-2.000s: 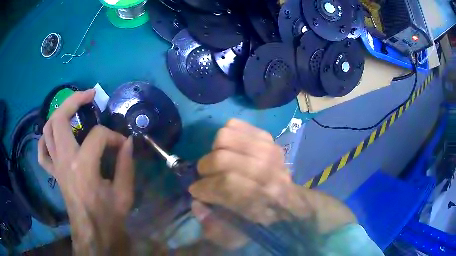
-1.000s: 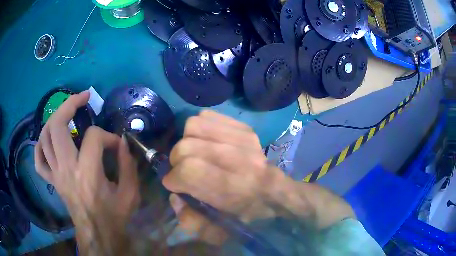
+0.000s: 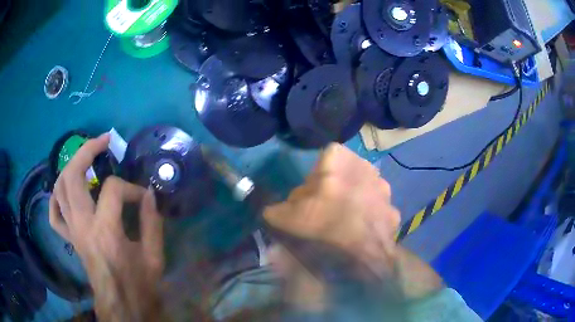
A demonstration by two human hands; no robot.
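Observation:
A black speaker plate (image 3: 180,151) with a white centre lies on the green bench. Left of it is a headphone ear cup with a green circuit board (image 3: 70,149) and a white pad (image 3: 116,146) at its edge; its black headband (image 3: 28,242) curves below. My left hand (image 3: 107,226) reaches over the cup, thumb and a fingertip at the plate's lower left edge; any wire between them is too fine to see. My right hand (image 3: 340,214), blurred, grips the soldering iron (image 3: 244,187), its tip blurred and to the right of the plate's centre.
Overlapping black plates (image 3: 325,104) lie at the back middle. A green solder spool (image 3: 142,16), loose solder wire (image 3: 98,66) and a small round part (image 3: 56,82) are at the back left. The soldering station (image 3: 504,41), blue tray (image 3: 482,66) and black cord (image 3: 454,168) are at the right.
My right hand has moved right with the iron, whose tip has left the plate's lower edge near my left fingertips. My left hand keeps nearly the same pose. The view has shifted slightly.

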